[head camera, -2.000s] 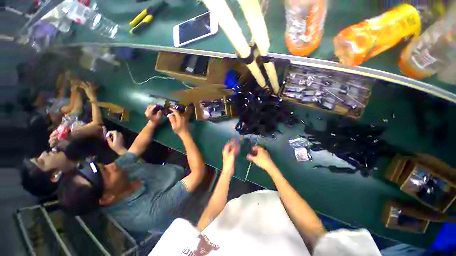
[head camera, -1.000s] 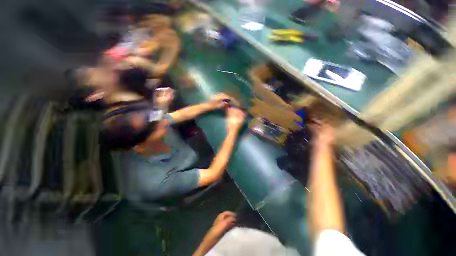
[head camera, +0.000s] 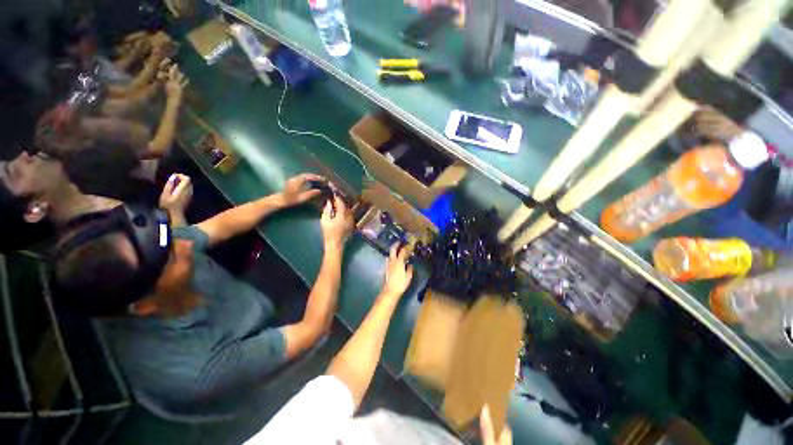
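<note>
A brown packing box with its lid raised stands on the bench in front of me. My right hand is at the lid's lower edge, gripping it, mostly cut off by the bottom of the picture. My left hand reaches to the near corner of a second small box with dark items inside. Its fingertips are small and blurred, so I cannot tell if they hold anything. A tangled pile of black cables lies between that box and the tray carton of clear bagged parts.
A co-worker sits at the left, hands on a small dark piece. A bench carton stands behind the second box. Pale pipes rise over the bench. The raised shelf holds a white phone, yellow-handled tool and orange bottles.
A brown box with raised lid now stands before me, at my right hand. My left hand has moved to the second box. The view has turned left since the oldest frame.
</note>
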